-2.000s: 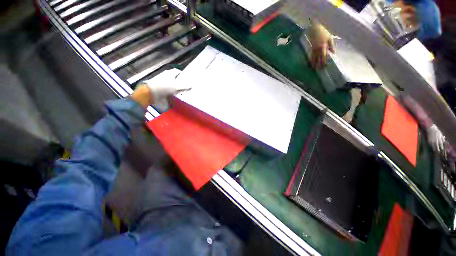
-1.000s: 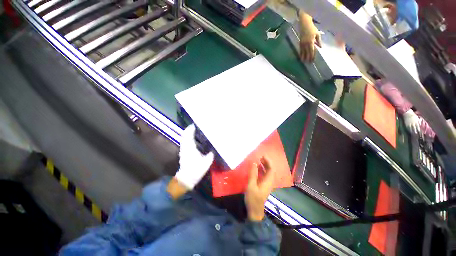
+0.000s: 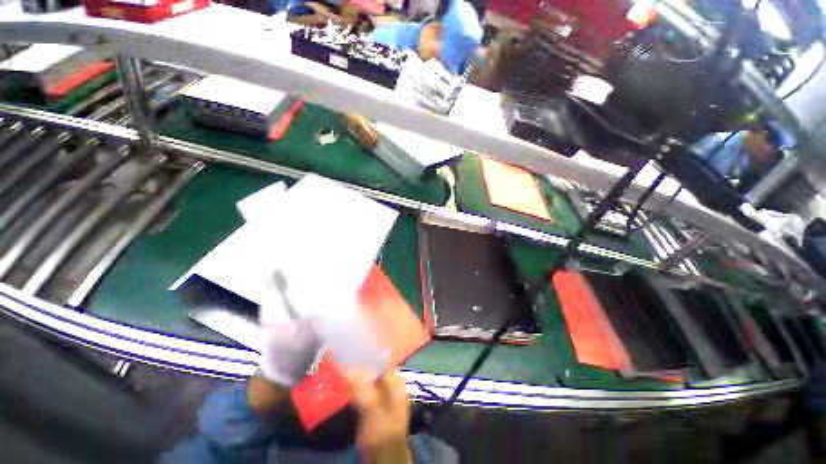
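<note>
A white sheet-metal cover point(image 3: 312, 227) lies tilted over an enclosure, whose dark opening point(image 3: 217, 301) shows at the left front. A red foam sheet point(image 3: 398, 317) sticks out on the right and at the front. My left hand point(image 3: 290, 349), in a white glove, is at the cover's near edge with a finger on top, and appears to grip it. My right hand point(image 3: 382, 412), bare, is at a blurred pale corner point(image 3: 358, 344) just right of the glove. Its fingertips are blurred, so its grip cannot be told.
A black open chassis point(image 3: 475, 281) stands to the right, with more red sheets point(image 3: 589, 317) and dark chassis beyond. Steel rollers point(image 3: 136, 240) are at left. A black cable point(image 3: 480, 358) crosses the view. Opposite are a black parts bin point(image 3: 344, 59) and another person's hand point(image 3: 362, 130).
The view has swung right and up. The cover's left front now shows a dark gap beneath. My right hand has moved from above the red sheet to the pale corner beside my left hand.
</note>
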